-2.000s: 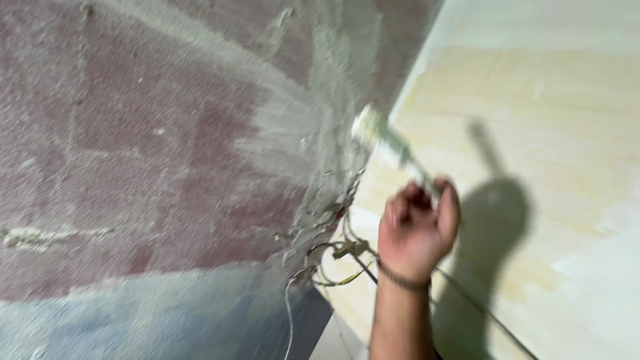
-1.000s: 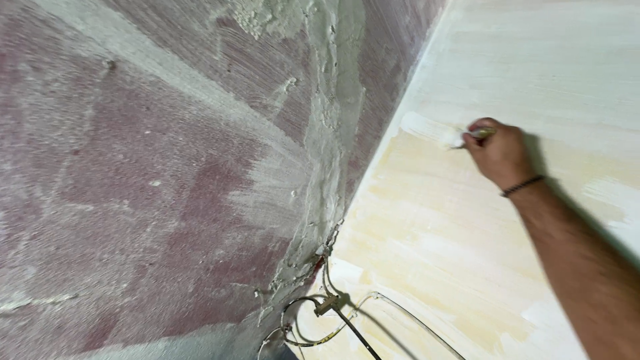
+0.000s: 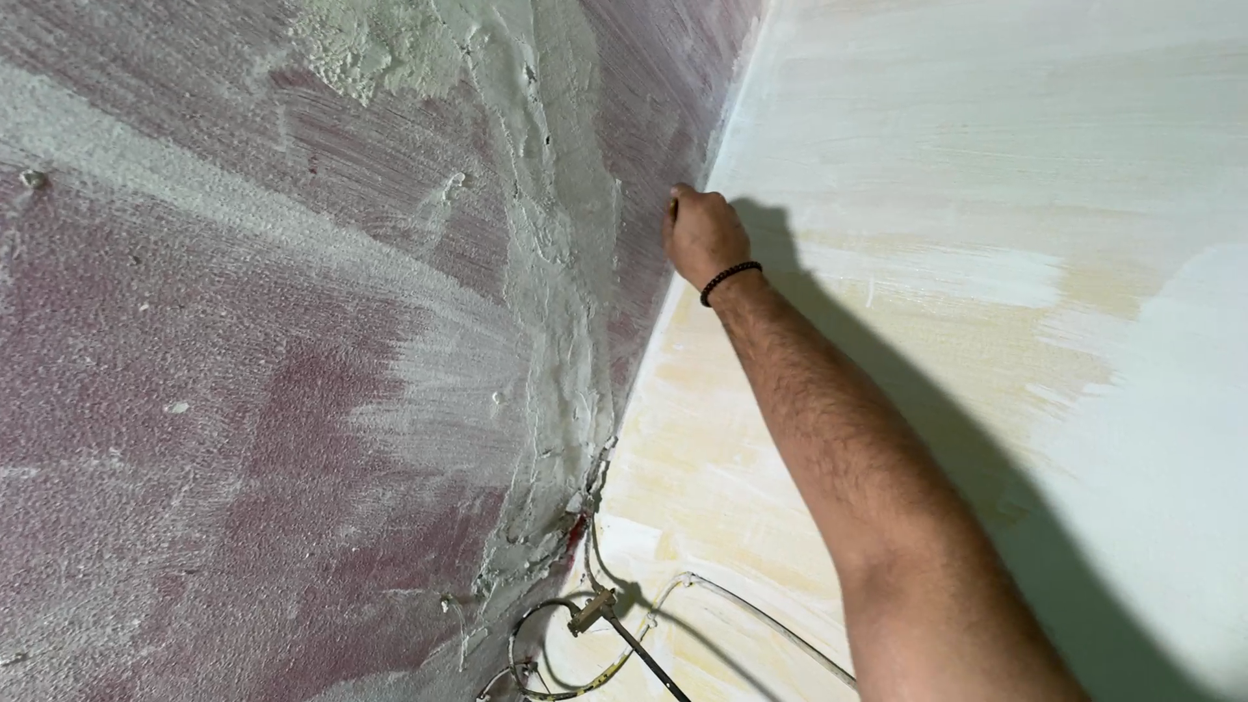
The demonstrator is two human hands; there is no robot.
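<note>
My right hand, with a dark beaded bracelet at the wrist, is closed at the corner where the purple-grey wall meets the pale wall. Only a small end of the paintbrush handle shows at its fingers; the bristles are hidden by the hand. White paint lies in streaks over the yellowish surface to the right of the hand, and a pale line runs along the corner. My left hand is out of view.
Rough filler runs down the purple-grey wall beside the corner. Below the hand, looped cables and a small block-shaped connector hang at the corner. Another cable crosses the pale wall.
The brush, in plain sight two seconds ago, is now mostly hidden. Since one second ago, my right hand has moved left from the pale wall to the corner.
</note>
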